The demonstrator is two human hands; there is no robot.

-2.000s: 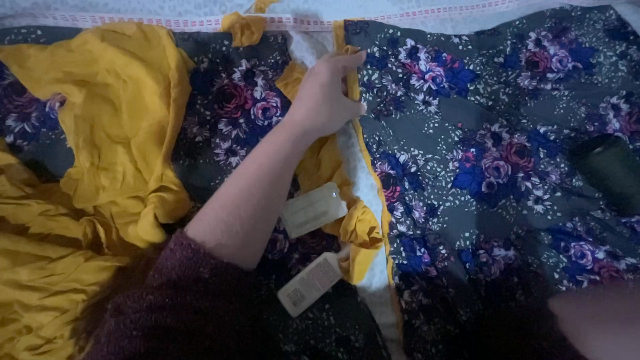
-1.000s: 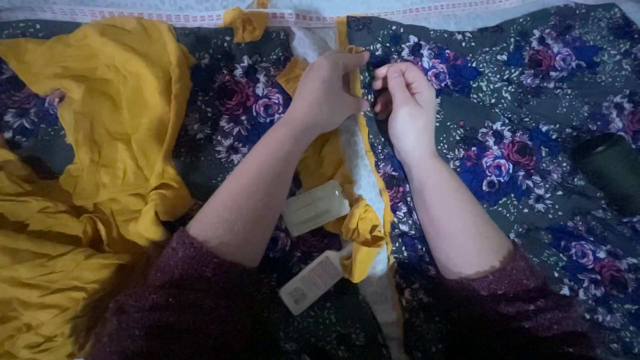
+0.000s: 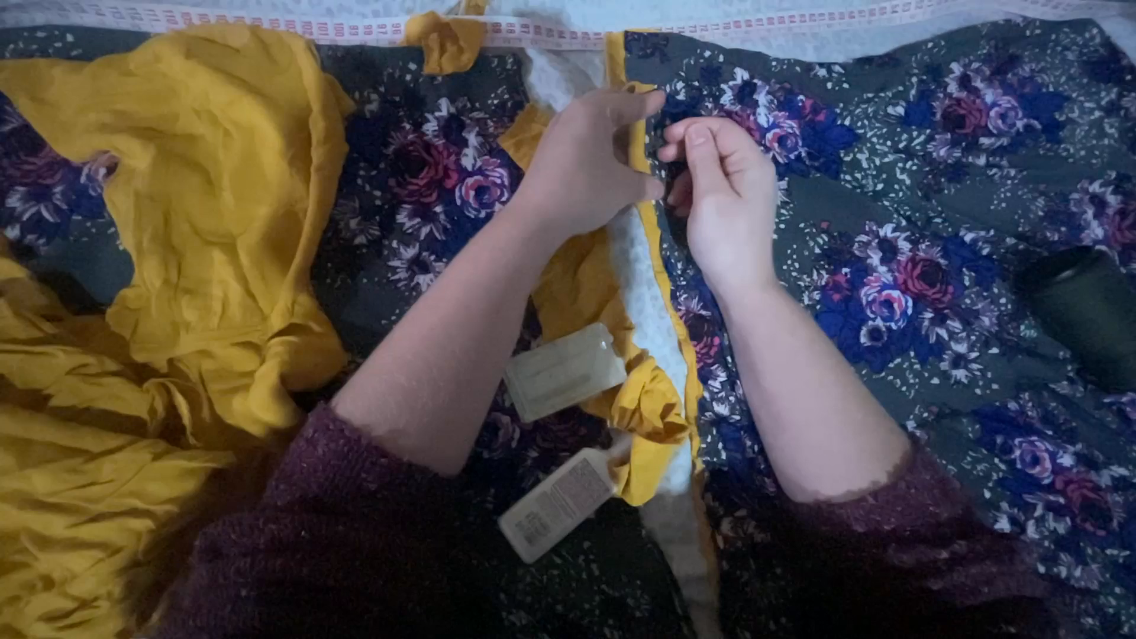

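My left hand lies on the yellow edging of a dark floral fabric, thumb and forefinger spread along it. Close by on the right, my right hand has its thumb and fingers pinched together over the floral fabric; whether something small is between them I cannot tell. Below my left hand, a crumpled yellow cloth strip lies along the gap between two floral pieces. A pale rectangular tag and a white tag bearing print lie beside the strip.
Bunched yellow fabric covers the left side. A measuring tape runs along the top edge, with a small yellow scrap over it. At the right, a dark cylindrical object rests on the floral fabric. White patterned cloth shows underneath.
My right hand has come in from the lower right to beside my left hand, which has stayed at the yellow edging.
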